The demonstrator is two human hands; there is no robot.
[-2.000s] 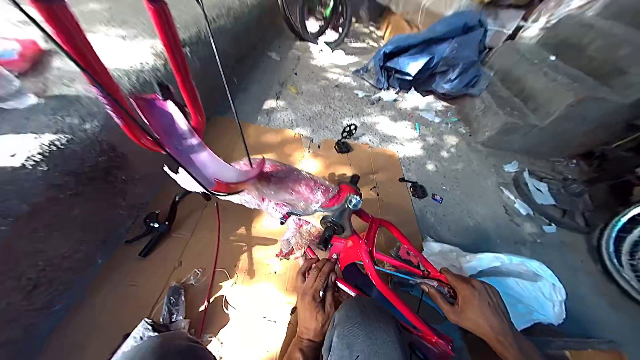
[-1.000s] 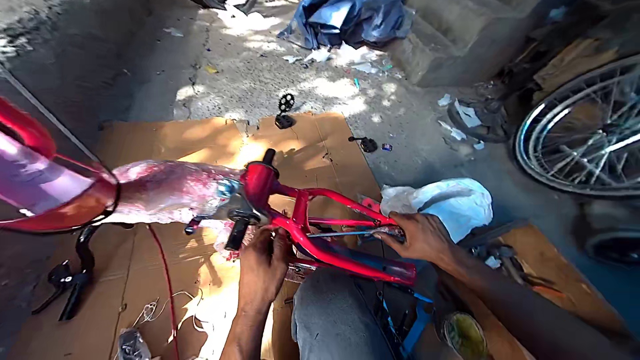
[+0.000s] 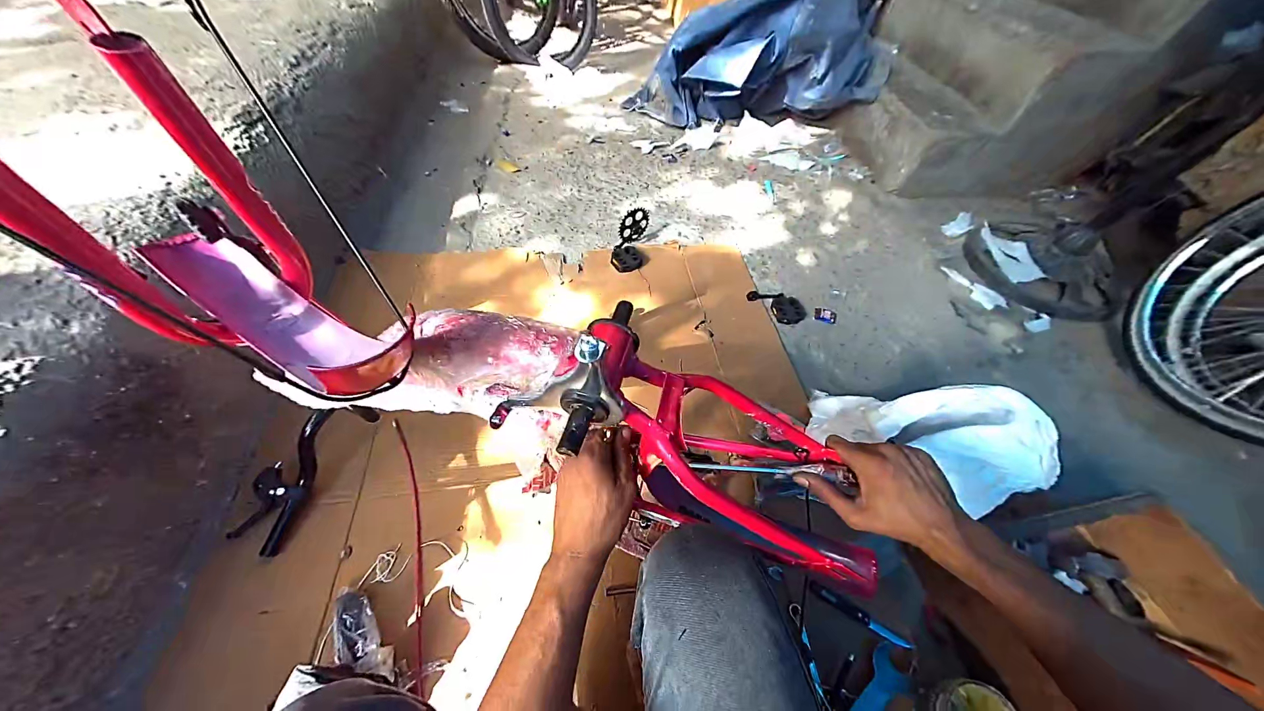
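A red bicycle frame [image 3: 681, 474] lies across my knee, its open tube end at the right. My left hand [image 3: 595, 489] is under the near side of its joint, beside a black grip-like part [image 3: 575, 431]; the fingertips are hidden. My right hand [image 3: 889, 486] has its fingers round the handle end of a thin metal rod [image 3: 741, 468], probably a screwdriver, which runs between the frame tubes. Left of the frame rests a plastic-wrapped pink part [image 3: 484, 360]. A red fork with a pink mudguard [image 3: 272, 316] rises at the upper left.
Cardboard [image 3: 444, 276] covers the ground. On it are a black brake lever [image 3: 286, 494] and a red cable [image 3: 415, 533]. Beyond lie a chainring [image 3: 633, 225], a pedal [image 3: 787, 309] and a blue cloth [image 3: 770, 59]. At the right are a white bag [image 3: 978, 434] and a wheel [image 3: 1215, 326].
Both hands stay at the red frame. The view has swung right and then partly back left. The frame's open tube end now points more toward the lower right than one second ago.
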